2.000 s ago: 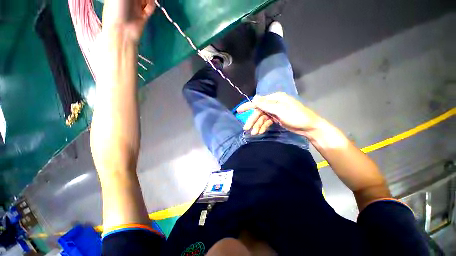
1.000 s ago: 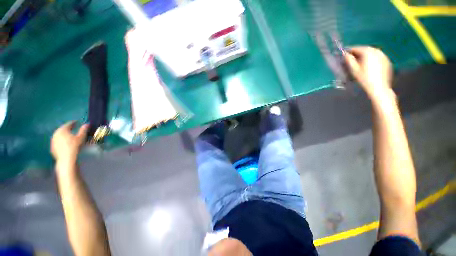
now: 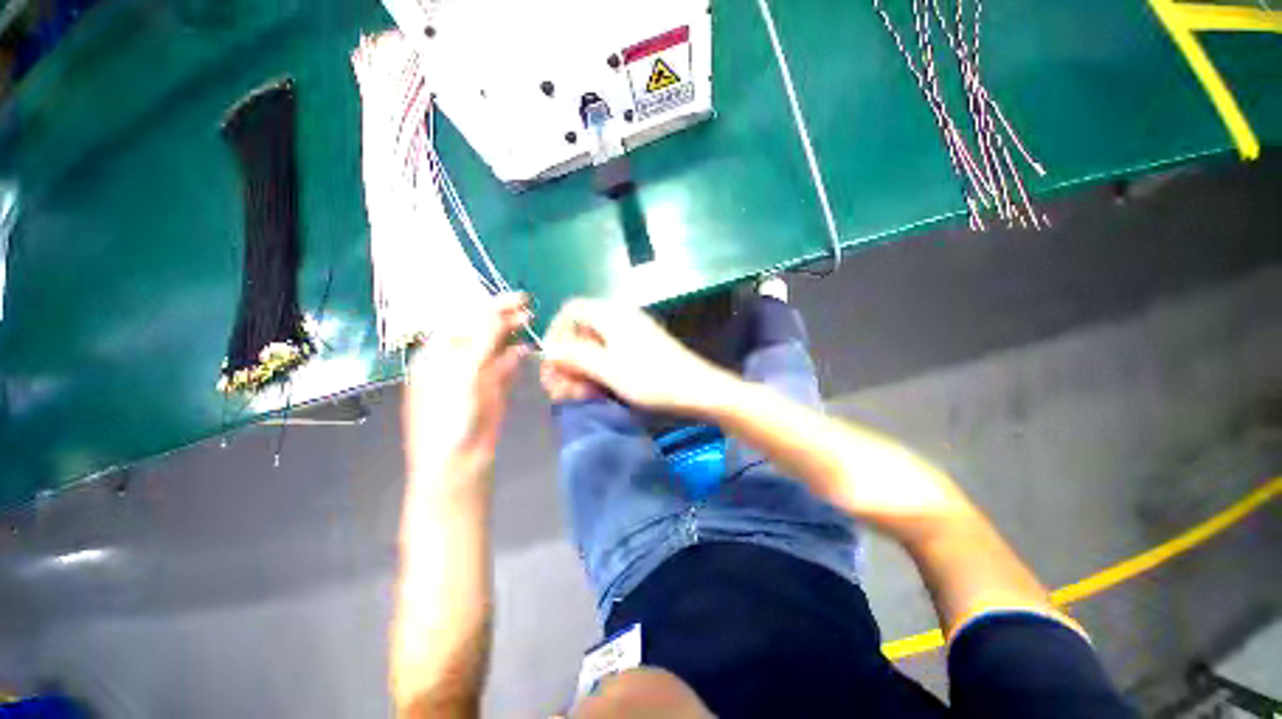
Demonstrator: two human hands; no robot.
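The white/pink lead wires (image 3: 397,183) lie as a thick bundle on the green mat. A few pale wires (image 3: 464,218) run from its right side to my hands. My left hand (image 3: 471,358) is closed around them at the mat's front edge. My right hand (image 3: 598,354) is beside it with curled fingers, and a short pale length shows between both hands. My fingers hide the wire ends. The black lead wires (image 3: 267,225) lie left of the pale bundle, gold tips towards me. Finished twisted pairs (image 3: 977,120) lie at the right.
The white wire twisting machine (image 3: 577,63) stands behind, its twisting head (image 3: 607,148) pointing towards me. A grey cable (image 3: 799,120) crosses the mat to its front edge. Yellow lines (image 3: 1202,70) mark the upper right. My legs and a blue seat (image 3: 692,461) are below the bench.
My right hand has left the twisted pairs at the right and come to the middle. My left hand has moved right from the black bundle. Both now meet at the pale wires.
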